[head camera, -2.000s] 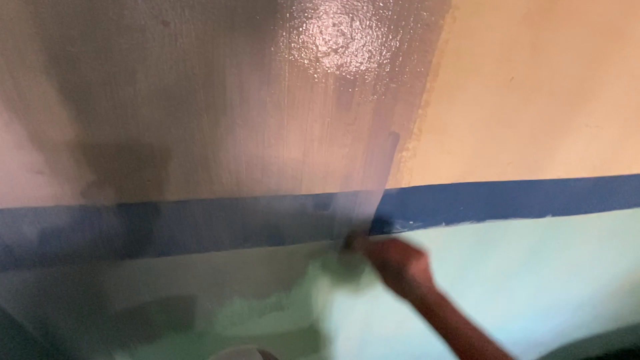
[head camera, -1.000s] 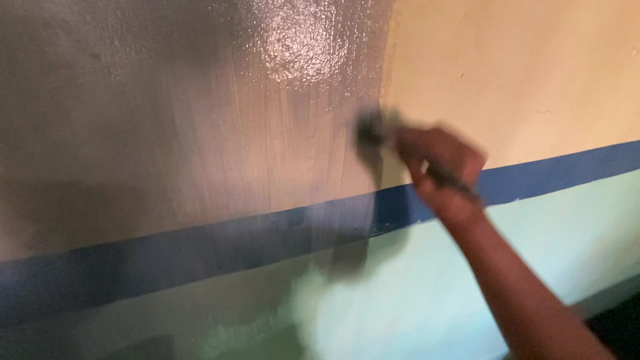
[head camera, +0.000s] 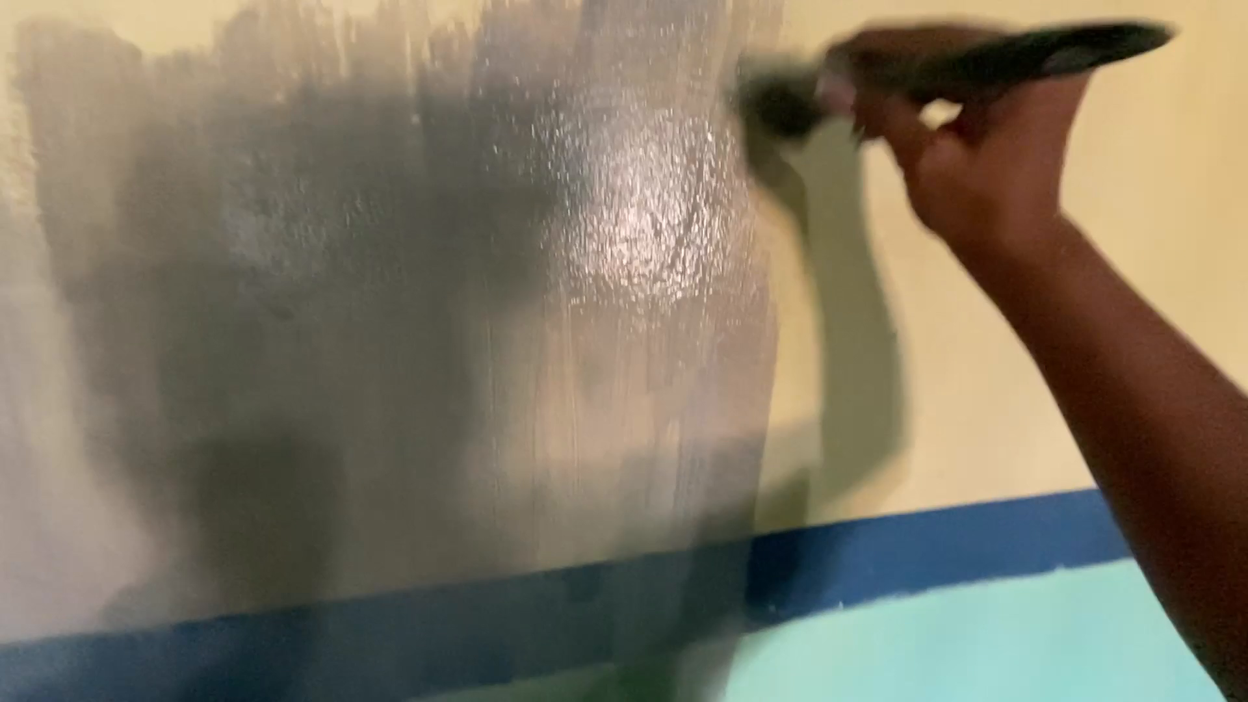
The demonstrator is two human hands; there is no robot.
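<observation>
My right hand (head camera: 975,146), at the upper right, grips a paintbrush (head camera: 1063,54) by its dark handle, which points to the right. The blurred bristle end lies at the right edge of a wet, glossy greyish-brown coat (head camera: 390,322) on the wall. Whether the bristles touch the wall cannot be told. Beyond that edge the wall is pale yellow (head camera: 994,409). My left hand is outside the view.
A dark blue band (head camera: 926,551) crosses the wall, with light turquoise paint (head camera: 975,634) below it. The greyish coat runs over the band's left part. Shadows of the arm and of a body fall on the wall.
My right hand with the brush has moved up the wall, from the blue band to high on the yellow part. The view has shifted upward.
</observation>
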